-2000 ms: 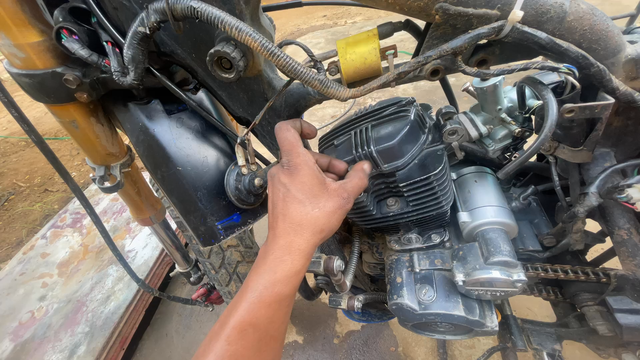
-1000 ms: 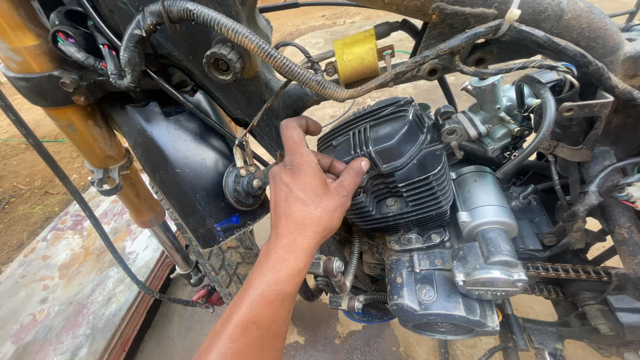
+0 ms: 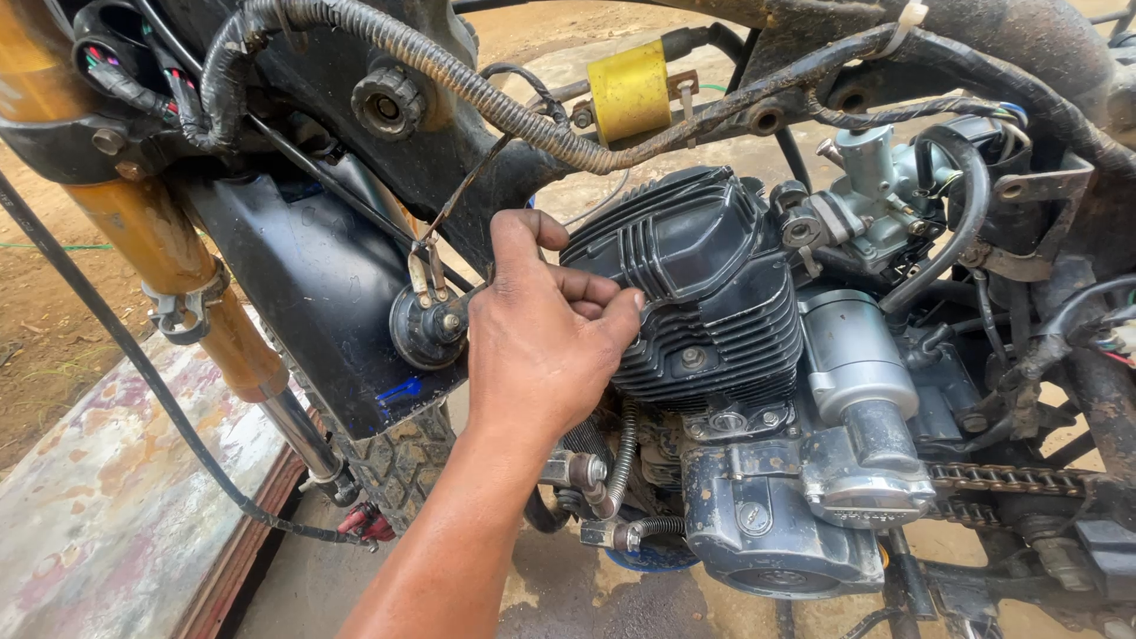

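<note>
My left hand (image 3: 550, 328) reaches in from the bottom with its back toward me, fingers curled at the front of the black finned engine cylinder (image 3: 710, 328). The thumb tip is beside the fins, under the black cylinder head cover (image 3: 692, 235). Whether the fingertips grip something on the far side is hidden. Just left of the knuckles sits a round black horn (image 3: 428, 328) with two wire terminals on top, its right edge close to the hand. My right hand is out of view.
A yellow ignition coil (image 3: 628, 89) and a ribbed wiring sleeve (image 3: 461, 75) cross above. Left are a gold fork leg (image 3: 164, 235), a black fender (image 3: 302, 284) and a hanging black cable (image 3: 133, 351). The silver starter motor (image 3: 856, 355) and carburetor (image 3: 874, 186) stand right.
</note>
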